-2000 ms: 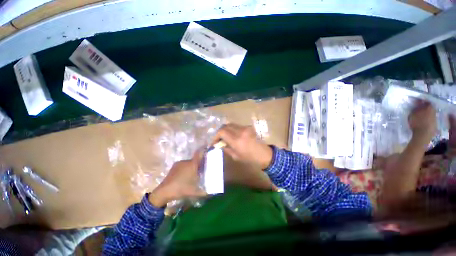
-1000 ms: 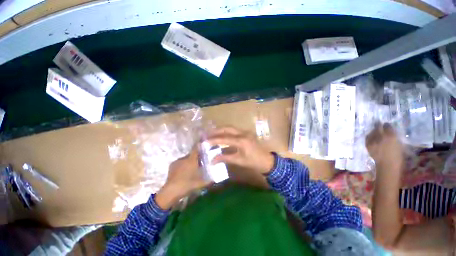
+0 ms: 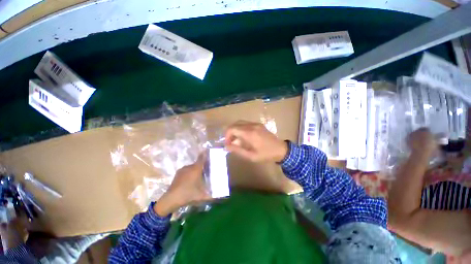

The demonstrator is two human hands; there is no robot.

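My left hand (image 3: 184, 186) holds a white retail box (image 3: 219, 172) upright at the front edge of the cardboard sheet (image 3: 77, 180). My right hand (image 3: 254, 143) is just above the box's top end, its fingers curled together; whether they pinch something small I cannot tell. A loose heap of clear plastic bags (image 3: 168, 154) lies on the cardboard left of and behind the box.
White boxes lie on the green belt (image 3: 124, 87), one at the centre (image 3: 175, 50) and one at right (image 3: 323, 46). Boxes stand in a row at right (image 3: 352, 121), below a metal brace (image 3: 392, 51). A neighbour's arm (image 3: 413, 180) is at right, another hand (image 3: 13, 227) at far left with small bagged parts.
The boxes on the belt have moved left. My right hand has lifted off the box's front to above its top end. A neighbour's hand has appeared at far left.
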